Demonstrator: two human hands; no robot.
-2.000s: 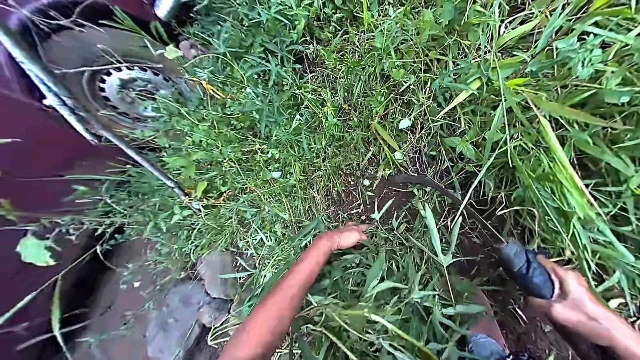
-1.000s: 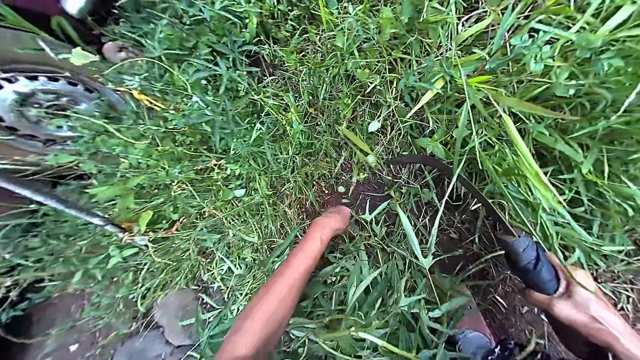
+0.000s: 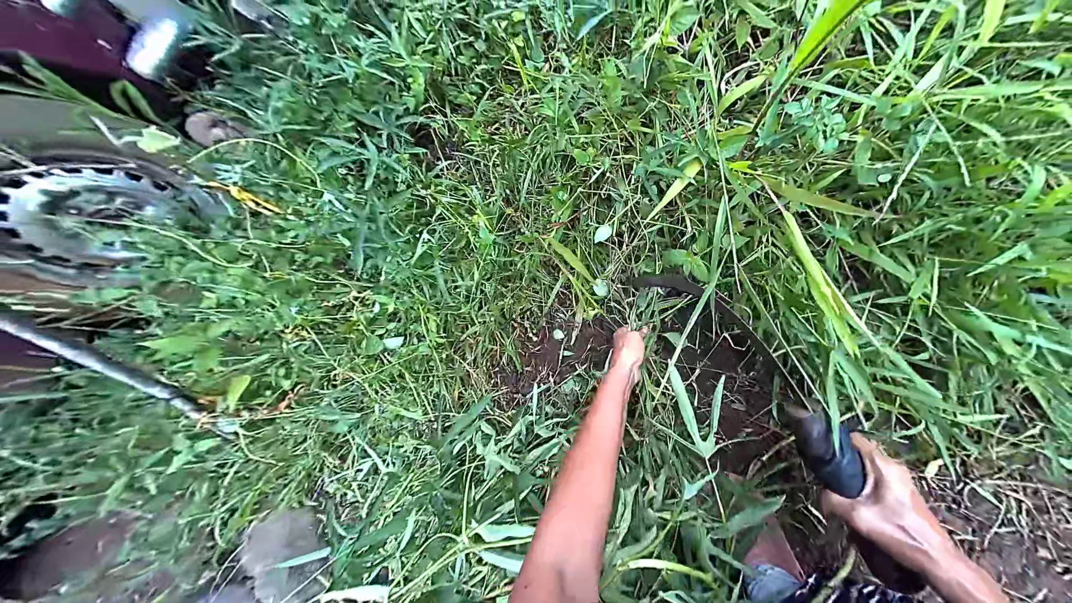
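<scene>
My right hand is closed around the dark handle of a sickle at the lower right. Its thin curved blade arcs up and to the left through the grass, its tip end lying just above and right of my left hand. Near the middle, my left hand is down at the ground with its fingers closed around a bunch of grass; the fingertips are partly hidden. Bare dark soil shows between the two hands, below the blade.
A maroon vehicle with a wheel stands at the left. A metal bar slants down into the grass there. Stones lie at the lower left. Tall grass fills the right side. Part of my leg shows at the bottom.
My left hand has moved right, closer to the sickle blade, and more bare soil shows around it. The right hand keeps its hold on the sickle. The view has shifted somewhat.
</scene>
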